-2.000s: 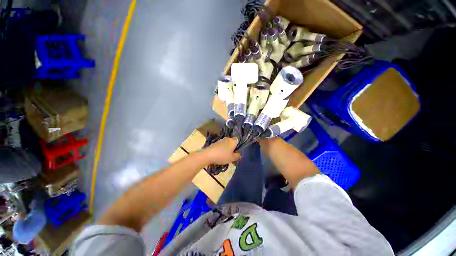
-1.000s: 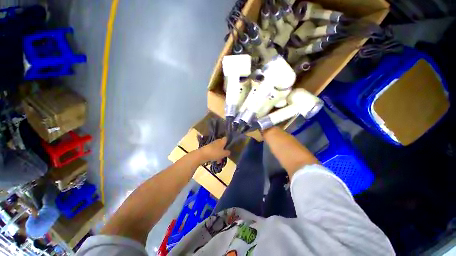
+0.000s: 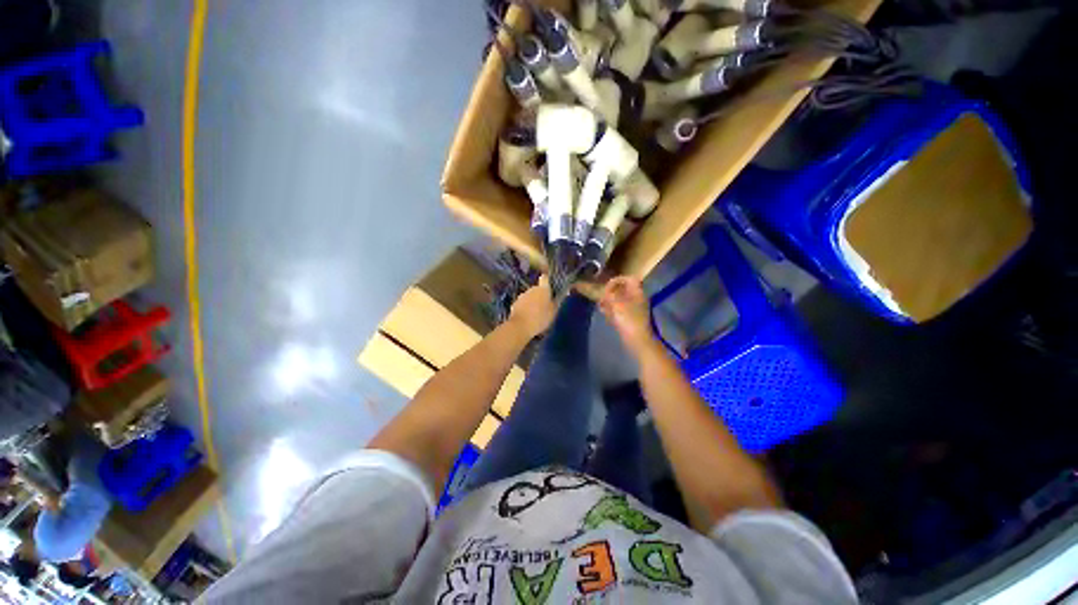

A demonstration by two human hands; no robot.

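Several cream hair dryers [image 3: 565, 177] sit as a bunch, heads up, in the near end of an open brown carton [image 3: 697, 195]. Their dark cords gather at the carton's near edge. My left hand [image 3: 534, 310] is closed around the cords just below the grey handle ends. My right hand [image 3: 623, 301] is beside the carton's near edge, right of the cords, with fingers loosely apart and nothing visible in it. More dryers with grey ends and black cords fill the carton behind the bunch.
A blue stool topped with brown card [image 3: 946, 219] and a lower blue stool [image 3: 768, 378] stand right. Cream-brown boxes [image 3: 437, 313] lie left of my legs. Far left, past the yellow floor line [image 3: 189, 236], are stools, cartons and a person in blue [image 3: 71, 520].
The bunch of dryers has moved down into the carton's near end. My right hand has come away from the cords. The view has shifted, and the carton shows higher and further left.
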